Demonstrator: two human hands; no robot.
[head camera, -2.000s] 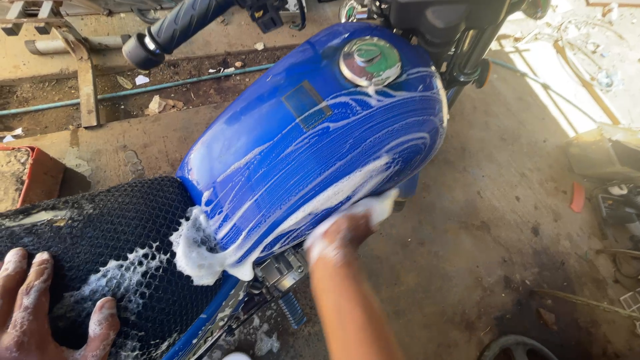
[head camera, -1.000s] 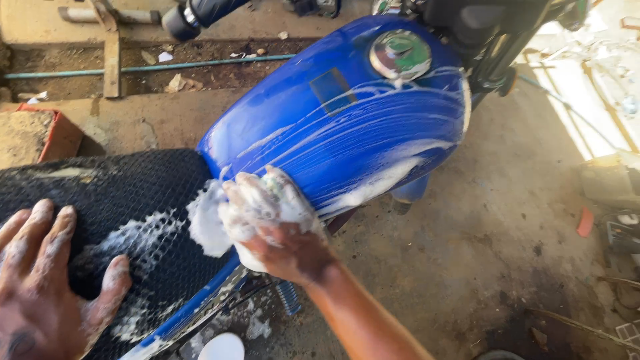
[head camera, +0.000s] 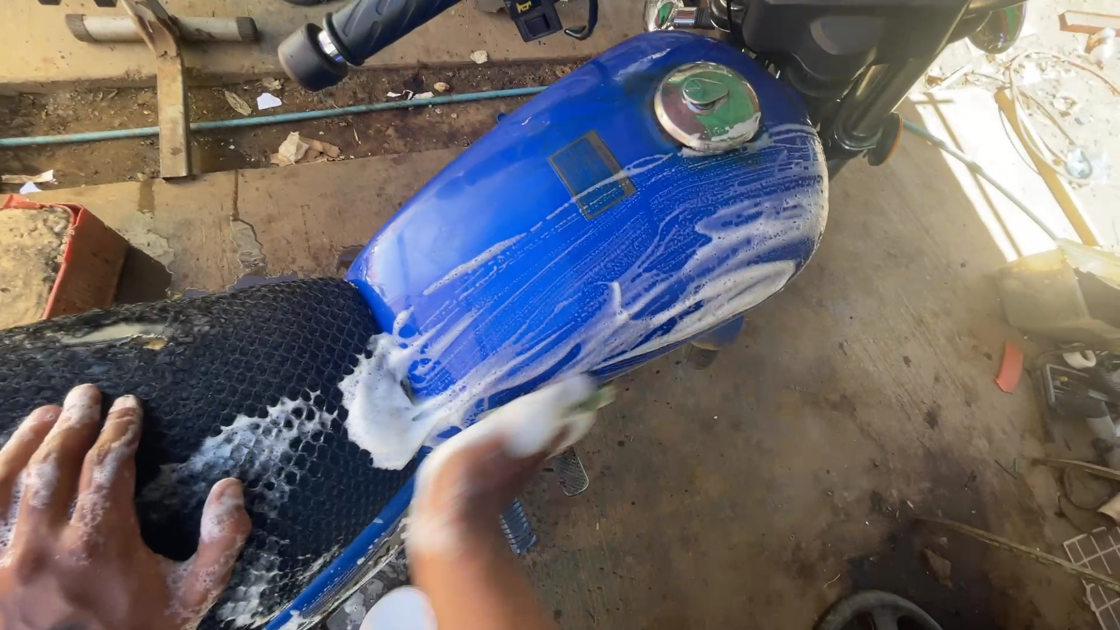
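Observation:
A blue motorcycle fuel tank (head camera: 525, 280) with a chrome cap (head camera: 707, 107) lies across the middle, streaked with white soap suds on its near side. My right hand (head camera: 516, 437), blurred and covered in foam, is at the tank's lower near edge, its fingers closed around something greenish, perhaps a sponge, mostly hidden by foam. My left hand (head camera: 96, 516), dotted with suds, rests flat on the black mesh-covered seat (head camera: 227, 350) with its fingers spread, holding nothing. A heap of foam (head camera: 381, 402) sits where seat and tank meet.
The handlebar grip (head camera: 385, 31) juts out at the top. A red container (head camera: 87, 262) stands beyond the seat at the left. A thin hose (head camera: 350, 111) runs along the ground behind the tank. A white round object (head camera: 400, 610) is below the seat. Assorted items lie on the floor at the right.
My right hand has moved from the seat end of the tank to lower down its near side. Foam on the tank has spread in new streaks. My left hand has stayed on the seat.

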